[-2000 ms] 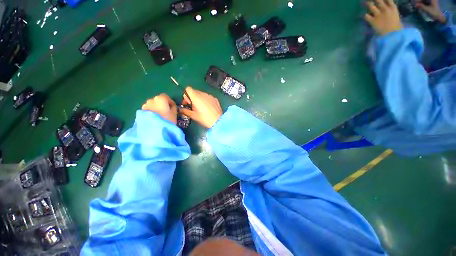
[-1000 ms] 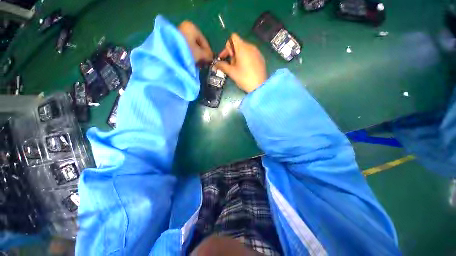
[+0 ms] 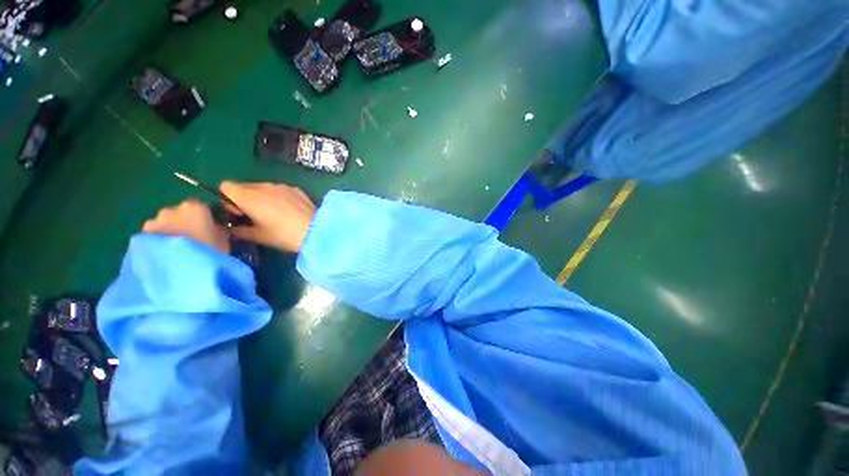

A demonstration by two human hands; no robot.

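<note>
My right hand (image 3: 267, 216) holds a thin dark pen-like tool (image 3: 207, 188), its pale end pointing up and left. My left hand (image 3: 189, 221) is close against it on the left, fingers curled. A dark phone half-assembly (image 3: 245, 251) shows partly below and between the hands; the rest is hidden by them. The tool's working tip is hidden. Another open phone half-assembly (image 3: 304, 148), black with a silvery board, lies on the green bench just beyond my right hand.
Several open phones (image 3: 315, 67) lie at the far side. One phone (image 3: 166, 95) lies far left, another (image 3: 40, 132) at the left edge. A cluster of phones (image 3: 61, 361) lies lower left. White specks dot the bench. A person's blue sleeve (image 3: 689, 46) is upper right.
The view has turned, so the bench things sit elsewhere in the picture. The clear tray has left the view. The tool, not distinct one second ago, shows again in my right hand.
</note>
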